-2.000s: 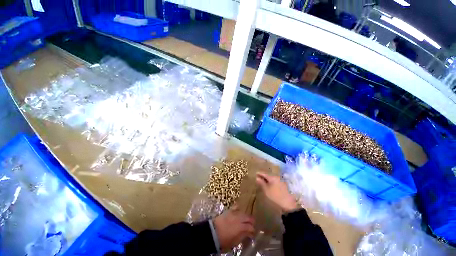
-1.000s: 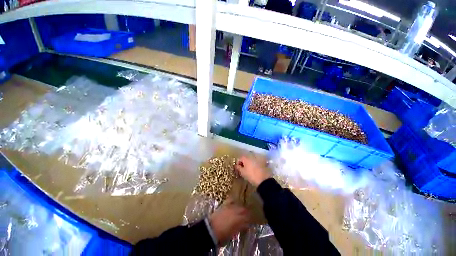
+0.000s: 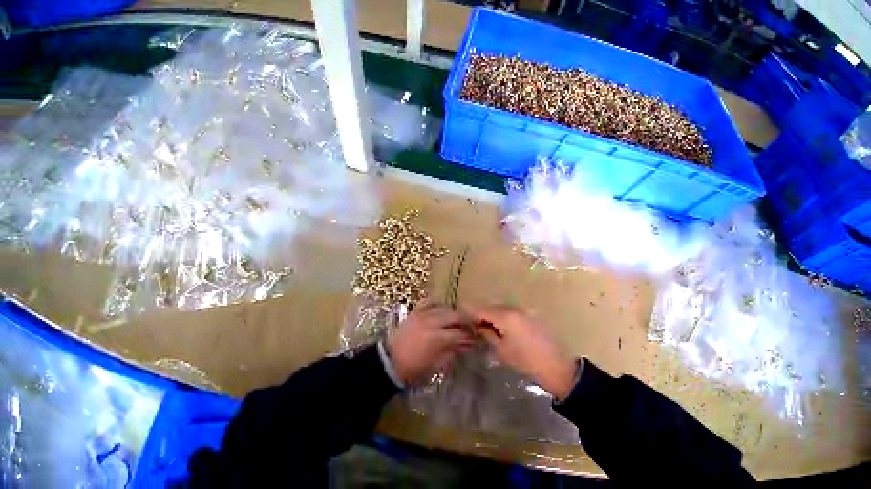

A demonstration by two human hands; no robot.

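Observation:
My left hand (image 3: 427, 342) and my right hand (image 3: 523, 346) meet at the front of the tan table, fingertips close together. A small reddish-brown bit shows between them, too small to name. A clear plastic bag (image 3: 477, 396) lies under and in front of both hands; whether the fingers grip it is hard to tell. A palm-sized pile of gold-brown metal parts (image 3: 393, 260) lies just beyond my left hand. A thin dark strip (image 3: 457, 277) lies right of the pile. More clear plastic (image 3: 363, 323) lies between the pile and my left sleeve.
A wide heap of clear bags with gold specks (image 3: 220, 181) covers the left. A blue crate of metal parts (image 3: 597, 143) stands behind the table. Empty bags (image 3: 611, 224) lie before it and at right. A blue tote (image 3: 191, 420) is at lower left. A white upright (image 3: 341, 86) rises behind.
My right hand has moved from the pile's right edge back toward me and now meets my left hand. The view has tilted further down.

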